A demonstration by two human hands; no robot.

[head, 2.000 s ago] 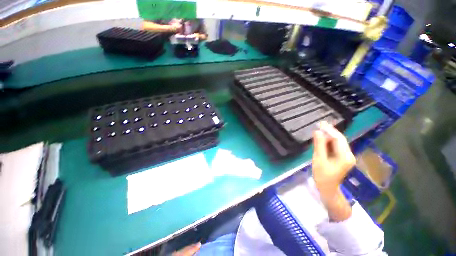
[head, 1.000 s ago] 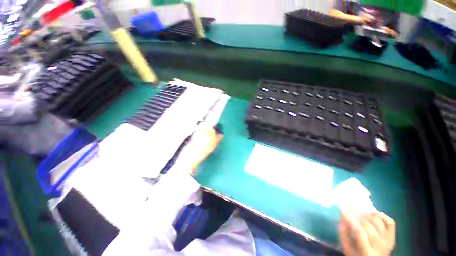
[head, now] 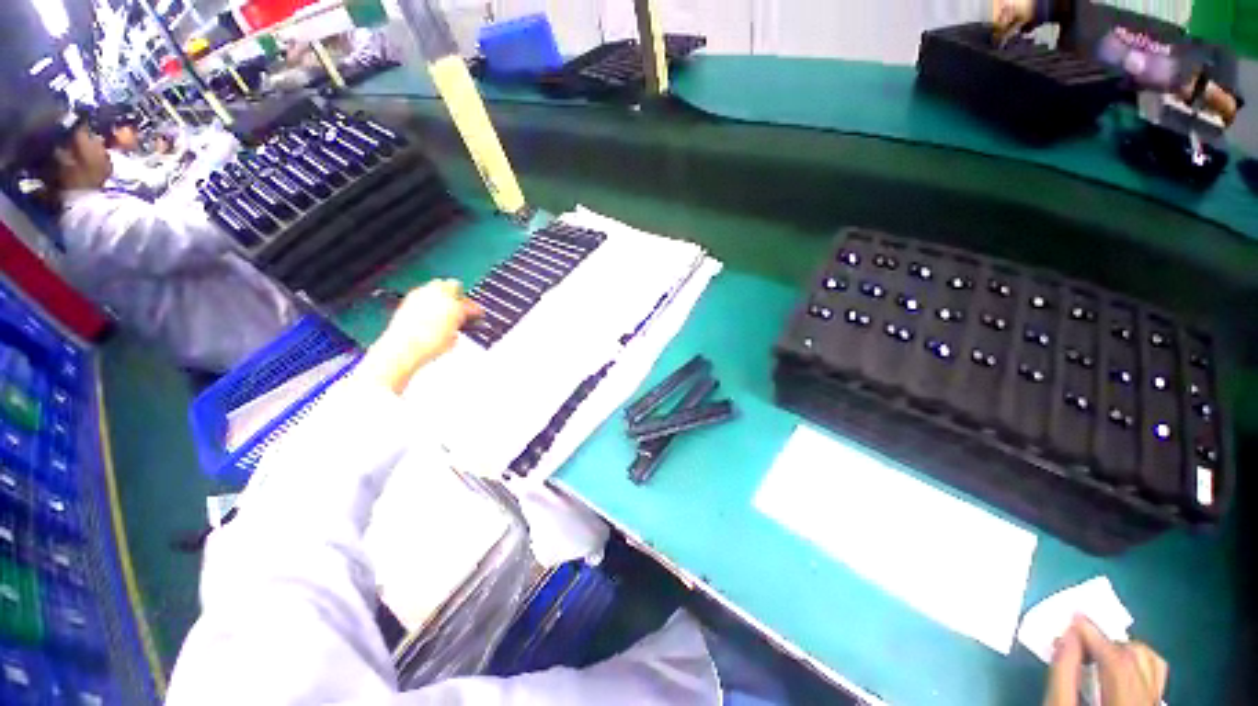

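Observation:
Several slim black housings (head: 517,286) lie in a neat row on the white liner pile (head: 607,276). My left hand (head: 425,328) is at the near left end of this row, fingers bent; I cannot tell if it grips a housing. A few loose black housings (head: 679,414) lie crossed on the green mat, right of the pile. My right hand (head: 1108,673), cut off by the bottom edge, pinches the white wiping cloth (head: 1083,607) at the lower right. A white paper sheet (head: 897,535) lies flat left of the cloth.
A black tray stack (head: 986,372) with small shiny-dotted inserts stands behind the sheet. Another ribbed tray stack (head: 324,200) stands at the left, near a person in pale clothing (head: 166,269). A blue crate (head: 269,393) is below it. A yellow-marked post (head: 476,131) rises behind the pile.
The view has turned left. My left hand has moved from the pile's right side to the housing row. Loose housings now show on the mat. My right hand stays at the cloth.

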